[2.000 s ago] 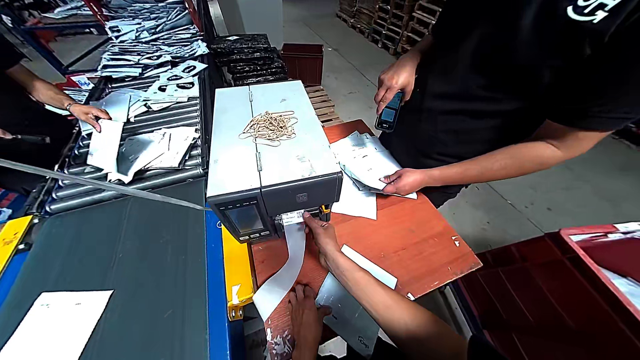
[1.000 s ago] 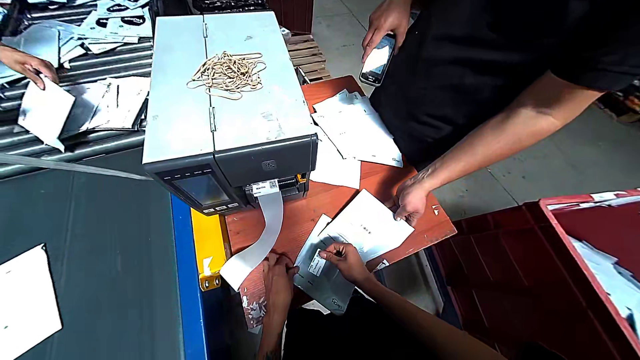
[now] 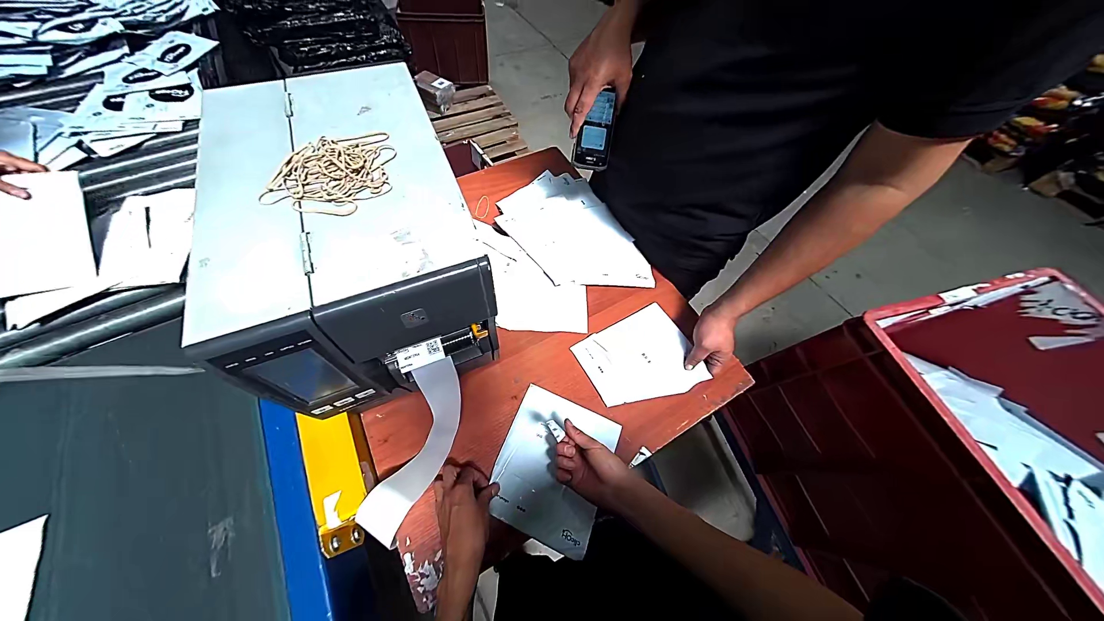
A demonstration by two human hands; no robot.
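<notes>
My right hand pinches a small white label over a flat white mailing bag at the near edge of the red-brown table. At the bag's left edge rests my left hand, its fingers bent; whether it grips the edge is unclear. Left of and above my hands stands a grey label printer, from which a label with a curling strip of backing paper hangs. Rubber bands lie heaped on its lid. More white bags lie beyond, on the table.
A co-worker across the table holds a handheld scanner and touches another white bag. A red bin with bags stands at right. A dark conveyor belt and rollers lie left, where another person's hand holds a bag.
My right hand has gone from the printer's outlet to the bag. The co-worker's bag, overlapping mine a second ago, now lies apart from it, to the right.
</notes>
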